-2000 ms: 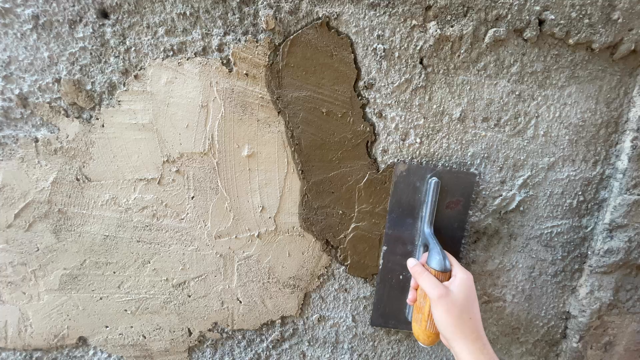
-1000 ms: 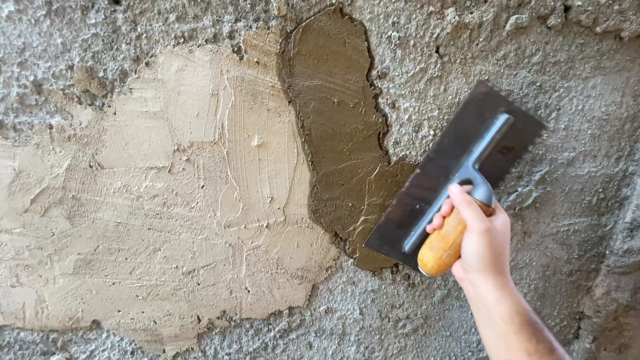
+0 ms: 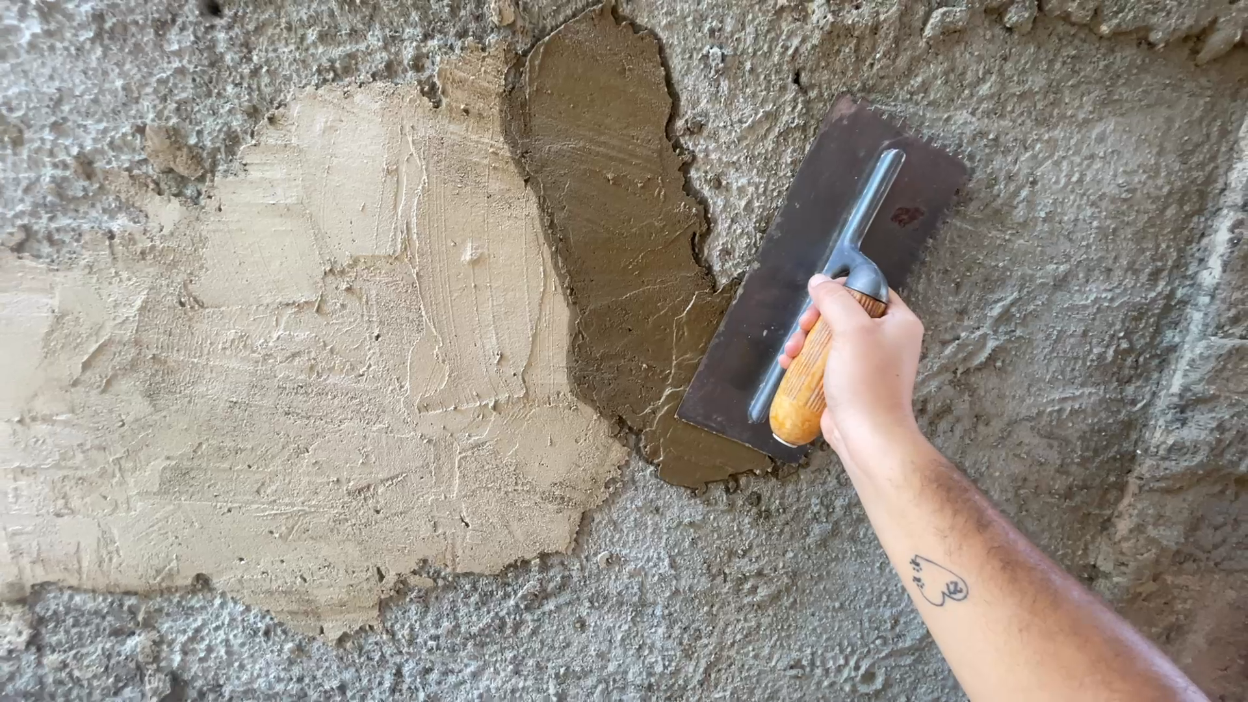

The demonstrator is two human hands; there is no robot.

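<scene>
My right hand [image 3: 873,361] grips the wooden handle of a rectangular steel plastering trowel [image 3: 829,253]. The blade lies against the wall, tilted with its top to the right, and its lower left part covers some of the dark wet plaster [image 3: 624,205]. That wet patch runs down from the top middle and spreads toward the blade. Left of it, touching its edge, is a broad area of lighter beige plaster [image 3: 361,390] with ridges and trowel marks. What lies beneath the blade is hidden. My left hand is out of view.
Rough grey wall [image 3: 682,604] surrounds the plaster patches. A lumpy ledge [image 3: 1102,19] juts out at the top right. A pale vertical ridge [image 3: 1185,351] runs down the wall near the right edge.
Two seconds ago the trowel stood nearly upright at the wet patch's right edge. It tilted strongly to the right a second ago and is now somewhat steeper. My right hand has kept its hold.
</scene>
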